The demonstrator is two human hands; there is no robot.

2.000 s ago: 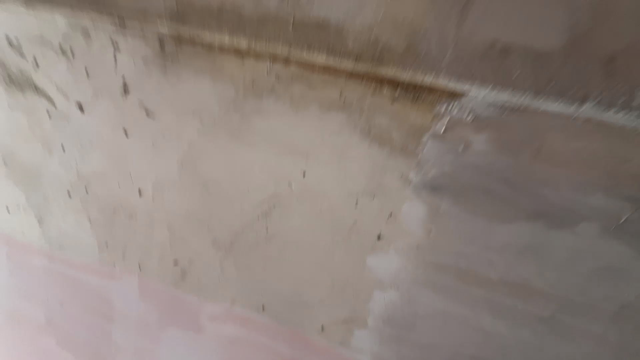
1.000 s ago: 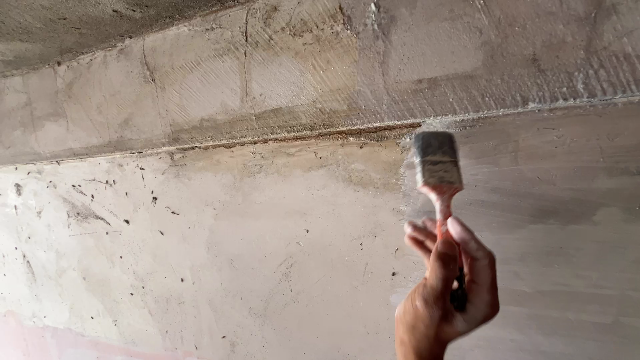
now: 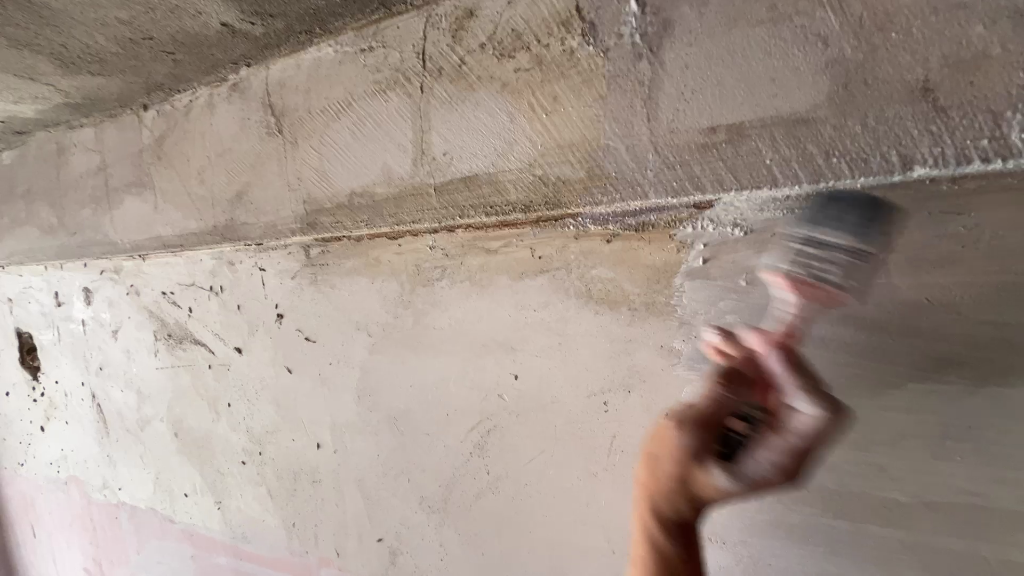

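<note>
My right hand grips a flat paintbrush by its reddish handle, at the right of the view. The dark bristles point up and right, close below the seam where the wall meets the beam; motion blur hides whether they touch the surface. Around and right of the brush the wall has a wet, greyish coating, with a rough white edge left of the brush. The pale wall to the left has a drier look. My left hand is out of view.
Above the seam runs a plastered beam with cracks and brush streaks. A rough, darker ceiling fills the upper left. The wall has a small hole, dark specks and a pink painted area at lower left.
My right hand and the brush came into view after the first, blurred frame. Since one second ago the brush has tipped from nearly upright towards the right.
</note>
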